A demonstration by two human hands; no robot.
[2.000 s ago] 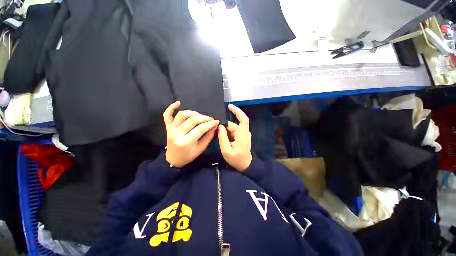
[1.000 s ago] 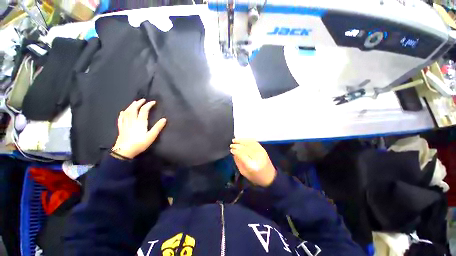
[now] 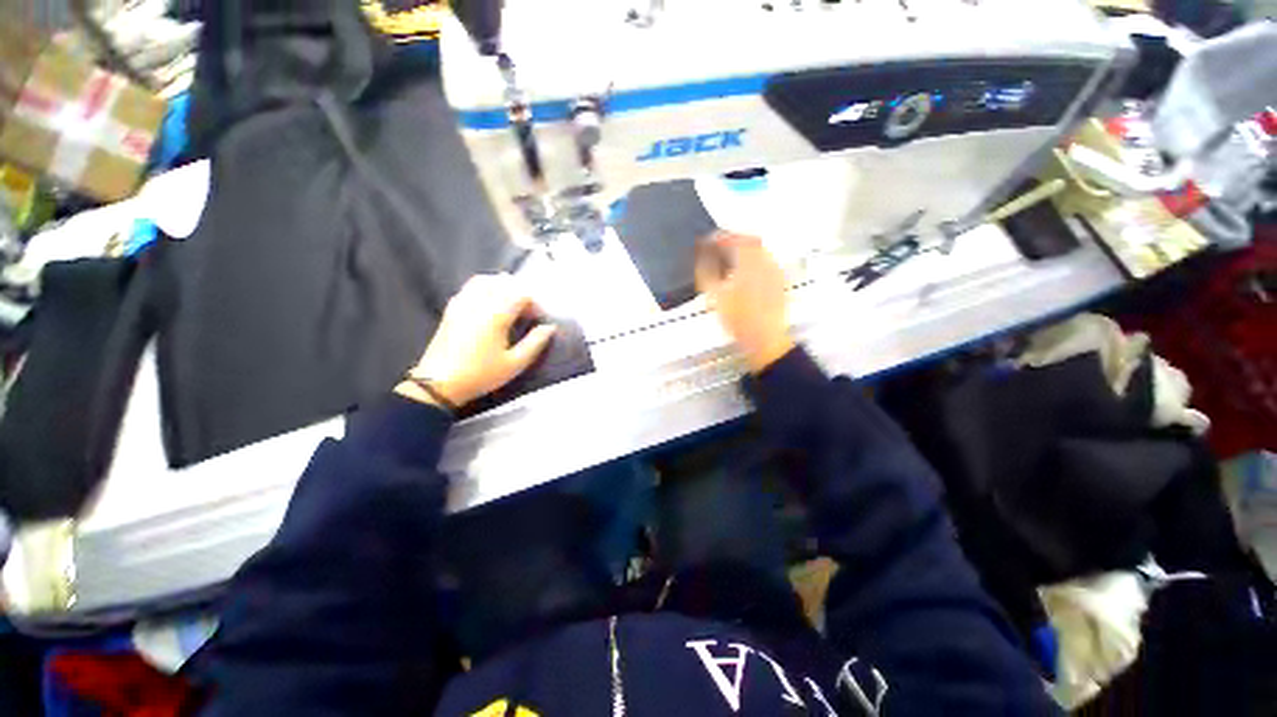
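Observation:
The large black garment panel point(image 3: 280, 252) lies on the white machine table, left of and below the needle area point(image 3: 560, 217). My left hand point(image 3: 483, 340) rests on the panel's right part near the table's front edge, fingers bent. My right hand point(image 3: 749, 294) is over the right edge of the small black cut piece point(image 3: 661, 241) under the machine arm. Its fingers are blurred, so I cannot tell if they grip the piece.
The white JACK sewing machine point(image 3: 686, 119) stands behind the work. Thread snips point(image 3: 885, 259) lie right of my right hand. A folded black bundle point(image 3: 70, 364) is at the table's left. Black and cream cloth point(image 3: 1092, 462) is piled at lower right.
The panel has moved up onto the table, away from my lap. My left hand has moved right across it. My right hand has left the panel's front edge and reached the small piece.

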